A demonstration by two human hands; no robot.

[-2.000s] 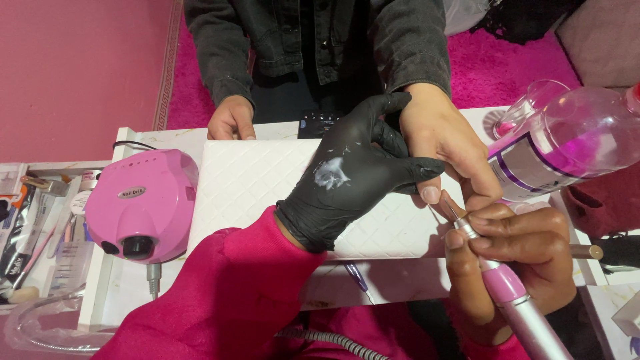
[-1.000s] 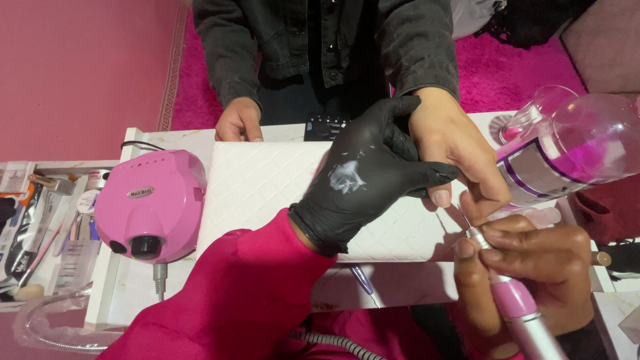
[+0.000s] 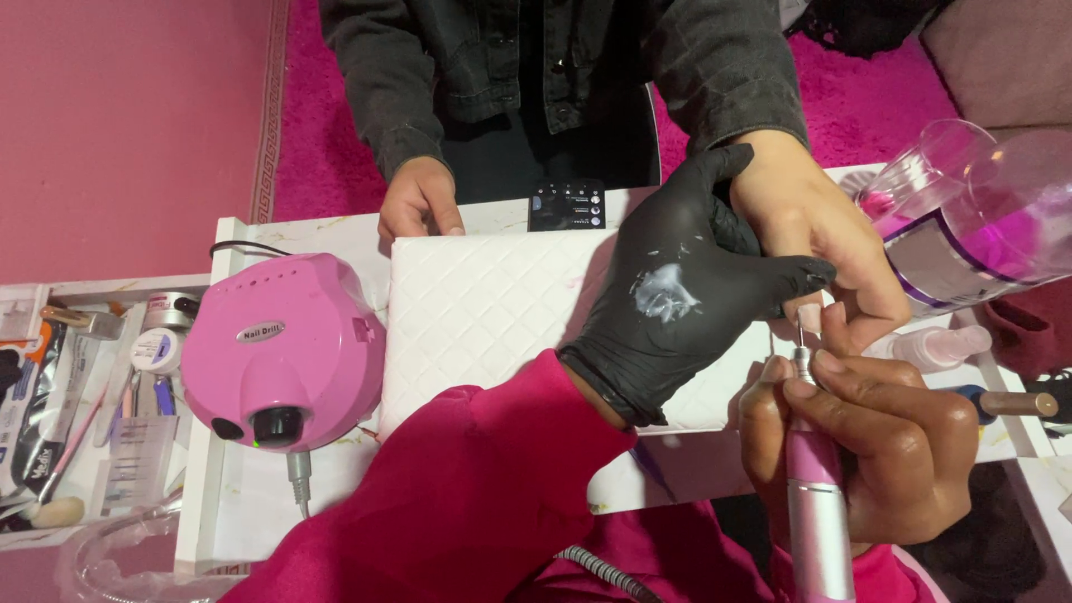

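Note:
My left hand [image 3: 678,276], in a black glove with a white smear on its back, grips the other person's hand [image 3: 825,226] above a white quilted hand rest [image 3: 477,327]. My right hand [image 3: 879,444] is bare and holds a pink and silver nail drill handpiece [image 3: 816,494] upright in its fingers. The handpiece's thin bit [image 3: 801,328] is at a fingernail of the held hand; whether it touches cannot be told. The pink nail drill base unit [image 3: 280,347] stands left of the hand rest. The person's other hand [image 3: 421,199] lies at the far edge.
A large clear bottle of pink liquid [image 3: 980,222] leans at the right beside a clear cup [image 3: 942,163]. Nearer are a small pink bottle [image 3: 930,347] and a gold-capped bottle [image 3: 1017,404]. A phone [image 3: 567,206] lies at the far edge. An open drawer [image 3: 92,419] at left holds tools and jars.
The held fingers have shifted slightly in my left hand's grip, and the handpiece now points more upright than before. The phone's screen is more visible.

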